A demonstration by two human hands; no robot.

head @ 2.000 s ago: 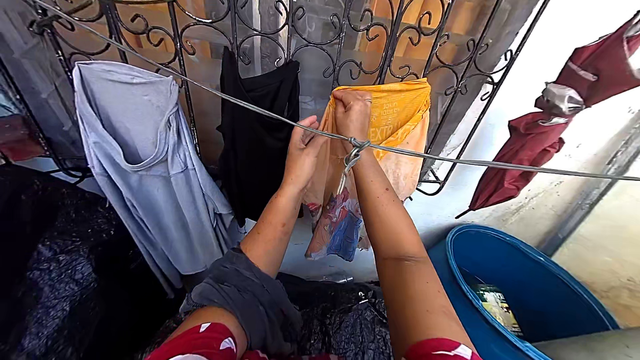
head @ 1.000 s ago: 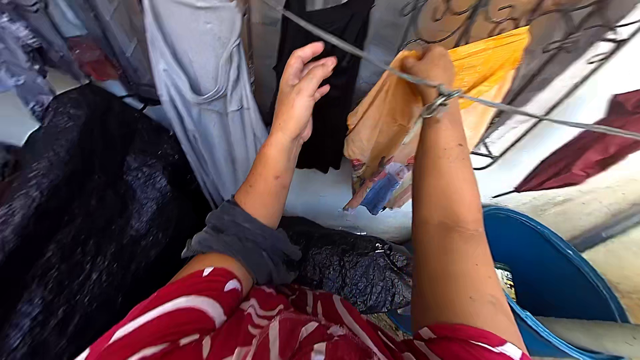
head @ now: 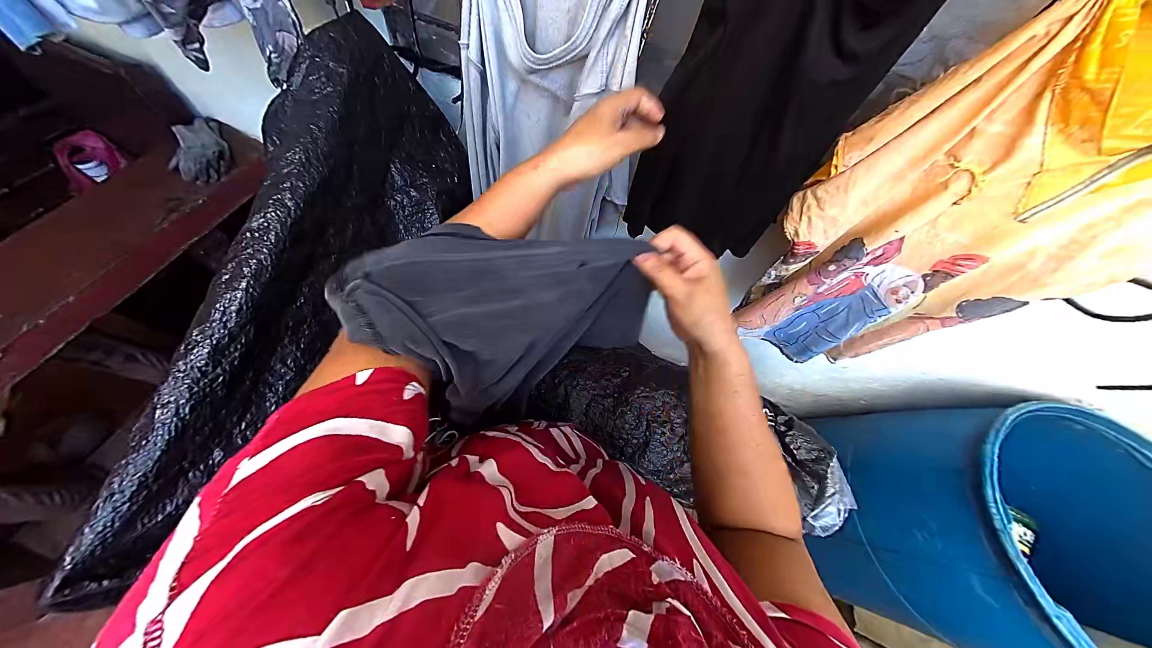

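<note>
A dark grey garment (head: 495, 301) is looped around my left forearm and stretches across to the right. My right hand (head: 688, 283) pinches its right end between thumb and fingers. Above the cloth, my left hand (head: 621, 130) holds nothing, its fingers loosely curled, in front of a light grey garment (head: 544, 99) that hangs by the wall. Beside that hangs a black garment (head: 774, 108). Farther right hangs an orange-yellow garment (head: 972, 198) with printed figures near its lower edge.
A blue plastic drum (head: 909, 504) stands at the lower right. Black plastic sheeting (head: 297, 216) covers something on the left, with more of it below the hanging clothes. A brown wooden bench (head: 117, 243) at the far left bears a grey glove (head: 200, 151).
My right hand has left the orange-yellow garment and taken hold of the grey garment on my left forearm, pulling it out wide. The view has swung down and left.
</note>
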